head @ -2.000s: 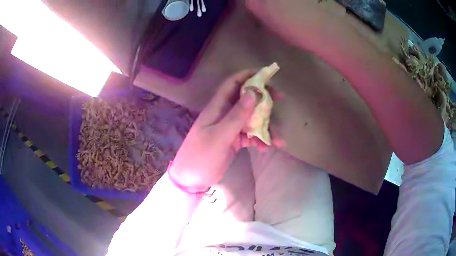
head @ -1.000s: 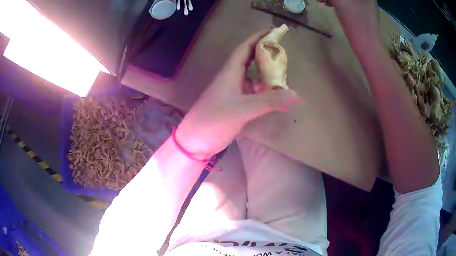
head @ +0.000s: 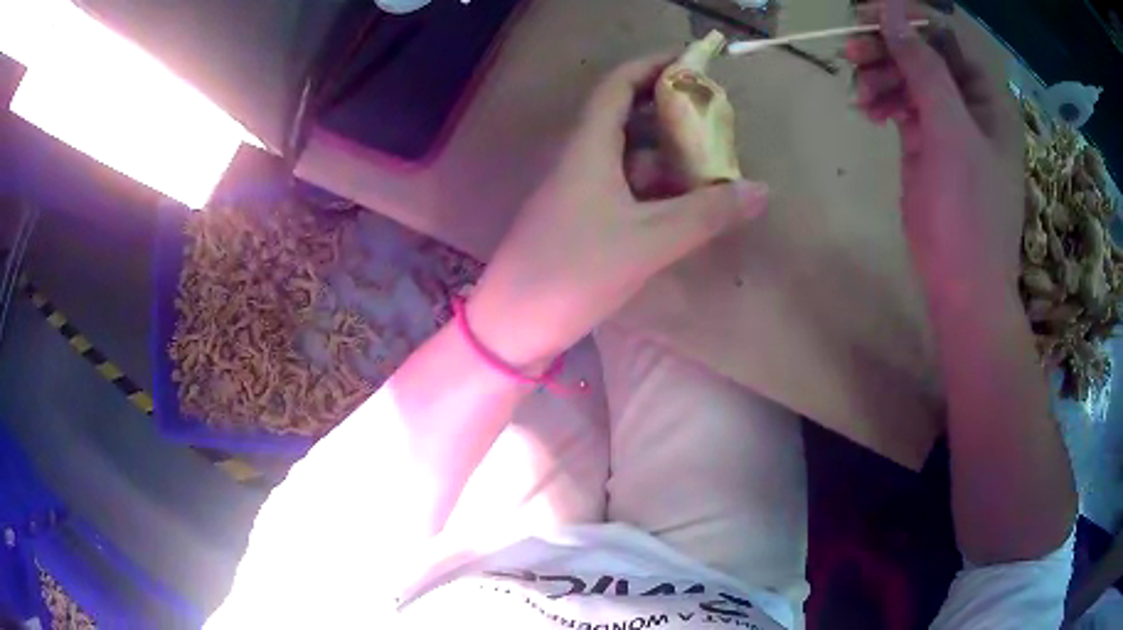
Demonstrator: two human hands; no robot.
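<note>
My left hand (head: 591,215) holds a pale yellow hollow moulded part (head: 698,123) between thumb and fingers above the cardboard. The part's open hollow shows near its narrow neck end, which points up and away. My right hand (head: 917,92) holds a thin cotton swab (head: 807,38) between its fingers. The swab lies roughly level, its white tip beside the neck end; whether they touch I cannot tell. The brown cardboard sheet (head: 788,308) lies under both hands.
A heap of small tan parts (head: 1069,246) lies at the right. A blue crate (head: 234,433) of small parts stands at lower left. A bright lamp (head: 117,105) glows at left beside a dark phone-like slab (head: 400,92). A dark stick lies at the top.
My right hand has come from the far edge towards the part, and the swab now shows in it. My left hand turned the part's hollow upward, then moved it slightly right.
</note>
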